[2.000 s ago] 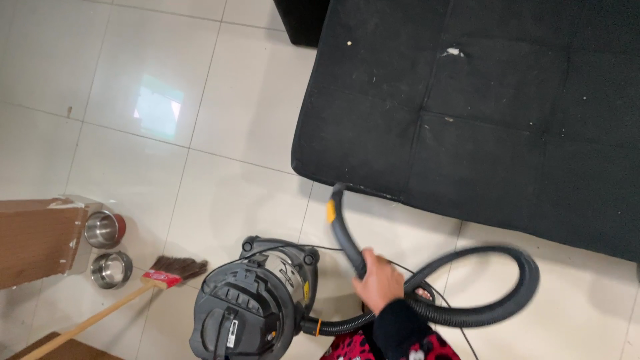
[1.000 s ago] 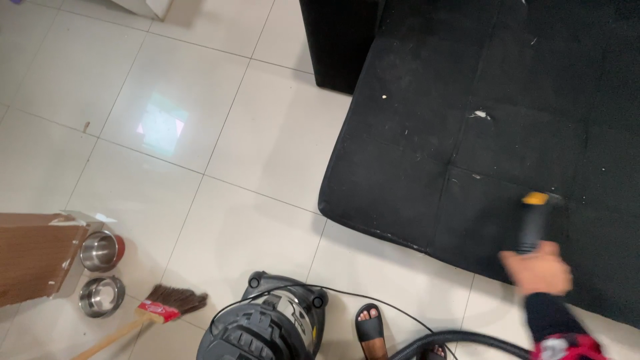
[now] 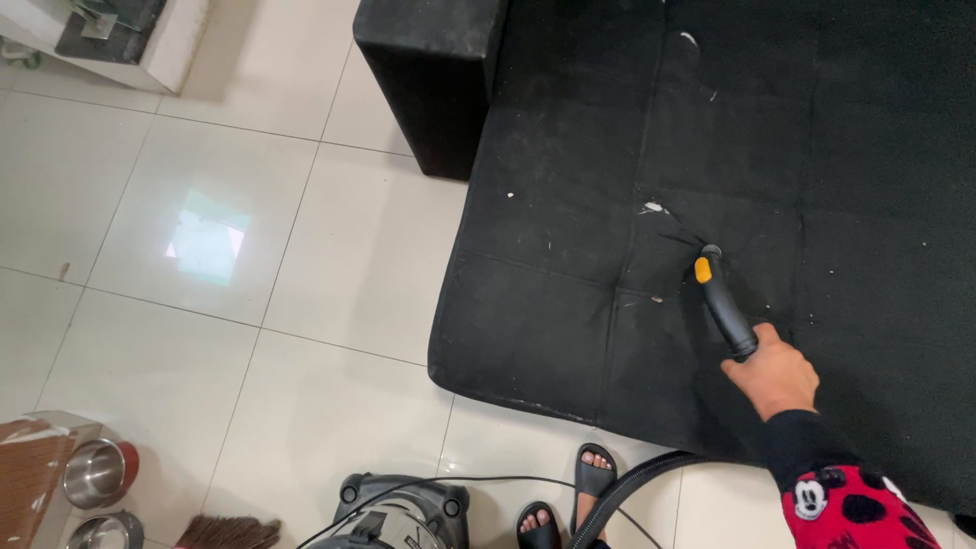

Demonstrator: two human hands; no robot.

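My right hand [image 3: 778, 370], in a black cuff and a red patterned sleeve, grips the black curved handle tube of a vacuum cleaner [image 3: 726, 309]. The tube's tip, with a yellow slider below it, touches the black fabric seat of a sofa [image 3: 549, 328], just right of a whitish worn spot [image 3: 654, 207]. Light crumbs and specks lie scattered over the fabric. A ribbed black hose [image 3: 625, 488] curves near the sofa's front edge; part of it is hidden. On the floor at the bottom stands the vacuum cleaner's canister [image 3: 404, 518]. My left hand is out of view.
A thin black cable [image 3: 503, 479] crosses the tiled floor beside my sandalled feet [image 3: 595, 473]. Metal bowls [image 3: 95, 473], a broom head [image 3: 229, 531] and a cardboard box [image 3: 30, 473] are at the lower left. The sofa's black armrest [image 3: 427, 84] rises at the top.
Two seconds ago the tube was near the sofa's front edge, close to the canister. My right hand has carried it over the seat to the right, and its tip now rests on the fabric.
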